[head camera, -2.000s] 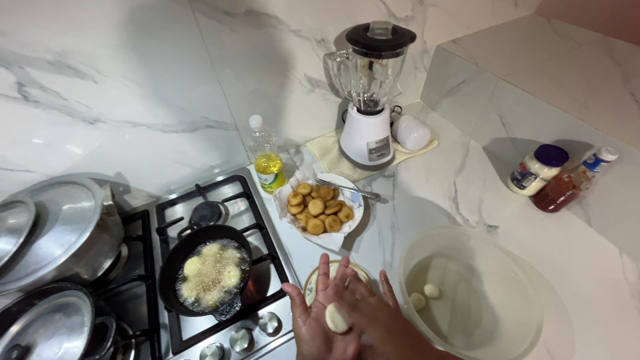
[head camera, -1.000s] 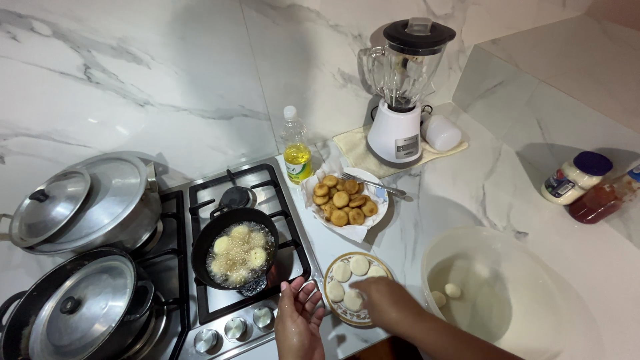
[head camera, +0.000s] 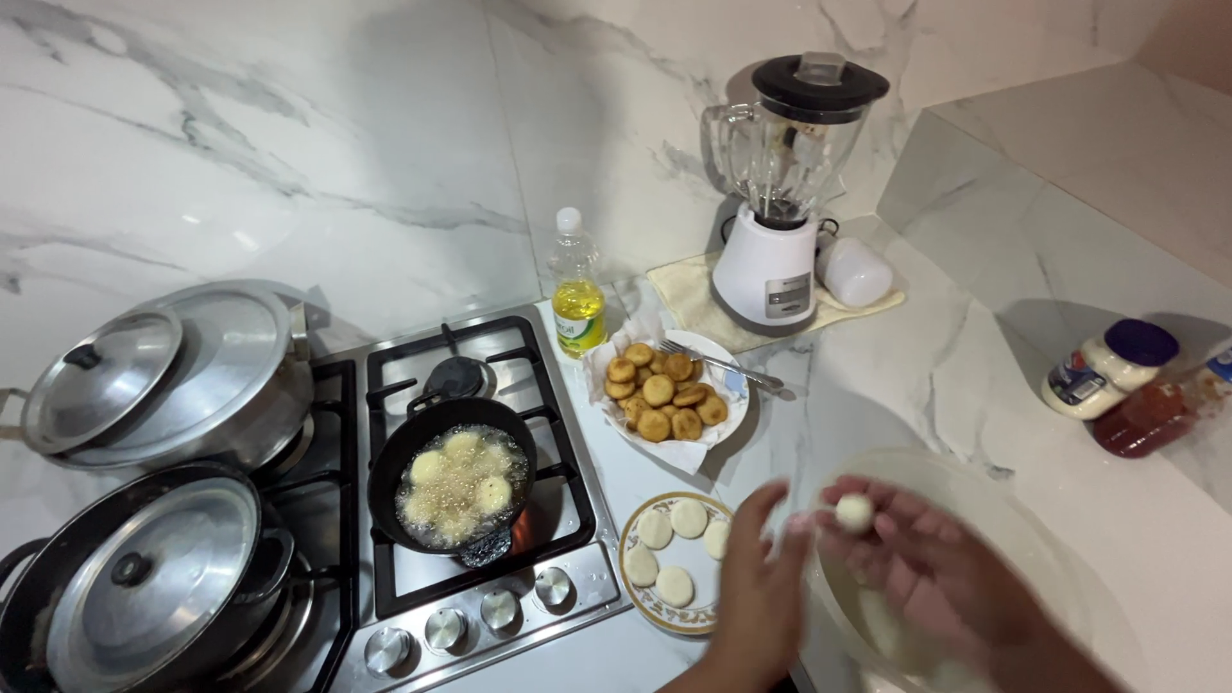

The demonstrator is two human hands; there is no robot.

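A small ball of pale dough (head camera: pixel 854 513) sits in the fingers of my right hand (head camera: pixel 929 558), over the rim of a whitish plastic basin (head camera: pixel 1020 520). Beside it my left hand (head camera: pixel 760 577) is raised with its fingers apart and holds nothing. Partly behind my left hand, a gold-patterned plate (head camera: pixel 638 602) bears several flat dough rounds (head camera: pixel 675 585). Several pale rounds (head camera: pixel 494 494) fry in bubbling oil in a black pan (head camera: pixel 383 481). Browned fried rounds (head camera: pixel 658 390) are heaped on a paper-lined plate (head camera: pixel 733 409), with a fork (head camera: pixel 722 364) across its edge.
A gas stove (head camera: pixel 587 587) carries the black pan, a large lidded metal pot (head camera: pixel 221 385) and a lidded black pot (head camera: pixel 154 587). An oil bottle (head camera: pixel 578 308), a blender (head camera: pixel 770 260) on a cloth (head camera: pixel 683 289), a white-lidded cup (head camera: pixel 857 272), a jar (head camera: pixel 1097 375) and a sauce bottle (head camera: pixel 1145 419) stand behind.
My right hand has moved from the patterned plate to the basin and now holds a dough ball. Two seconds ago a flattened dough round lay on my left palm.
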